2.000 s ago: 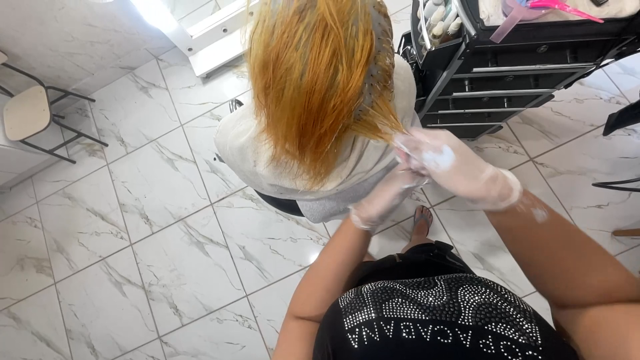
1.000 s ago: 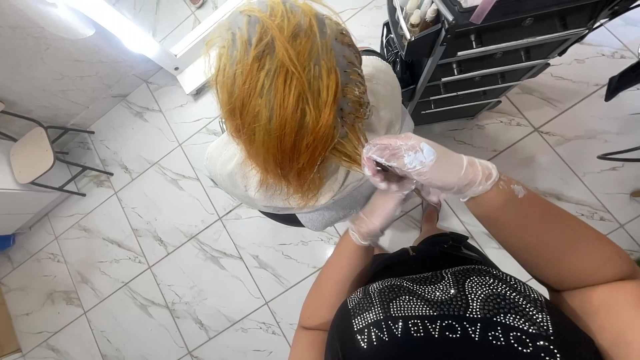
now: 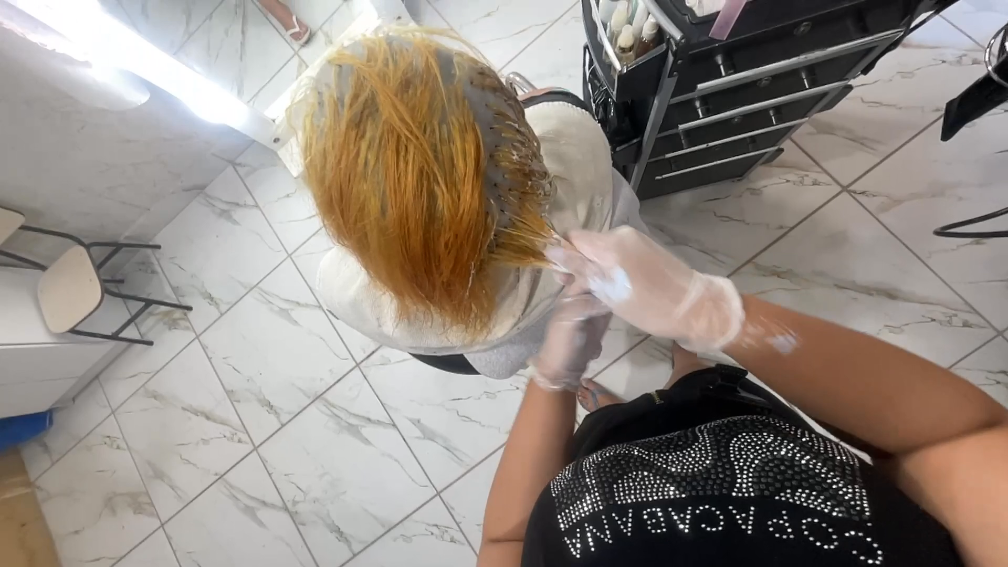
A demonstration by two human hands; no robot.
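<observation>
A seated person's orange-blond hair [image 3: 417, 181] is pulled in strands through a grey highlighting cap [image 3: 498, 169]. My right hand [image 3: 642, 279], in a clear disposable glove smeared with white cream, is closed on a lock of hair at the cap's right side. Close below it is my left hand [image 3: 573, 335], also gloved and blurred; whether it holds anything cannot be told. A pale towel or cape [image 3: 571, 157] covers the person's shoulders.
A black salon trolley [image 3: 736, 94] with drawers and a side bin of bottles [image 3: 626, 35] stands at the upper right. A bright lamp [image 3: 181, 83] is at the upper left, a chair [image 3: 71, 290] at the far left. Another person's foot [image 3: 295, 30] shows at the top.
My right hand, curled near the hair a second ago, is now stretched along the lock. My left hand stays just below it. A foot has come into view at the top.
</observation>
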